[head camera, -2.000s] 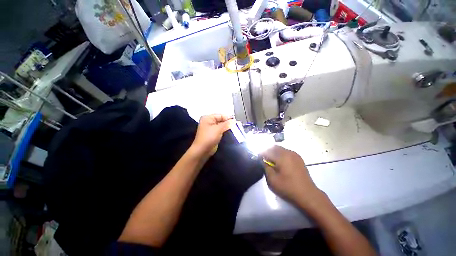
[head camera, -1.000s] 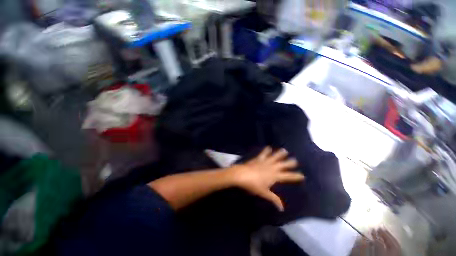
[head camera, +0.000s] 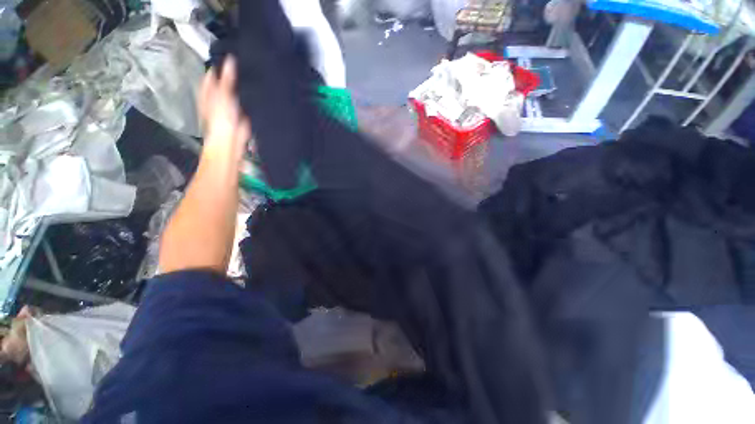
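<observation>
The black garment is stretched from the upper left down to the lower middle, blurred by motion. My left hand is raised at the upper left with its fingers on the garment's raised end, and it holds that end up. More dark cloth lies heaped on the right. My right hand is not in view. The sewing machine is not in view.
A red basket filled with white cloth stands on the floor at the upper middle. A table with a blue edge is at the upper right. Pale bags and cloth pile up on the left, near green material.
The view has swung left, away from the sewing machine. My left hand has gone from spread flat over the garment to holding one end of it up. My right hand has left the picture.
</observation>
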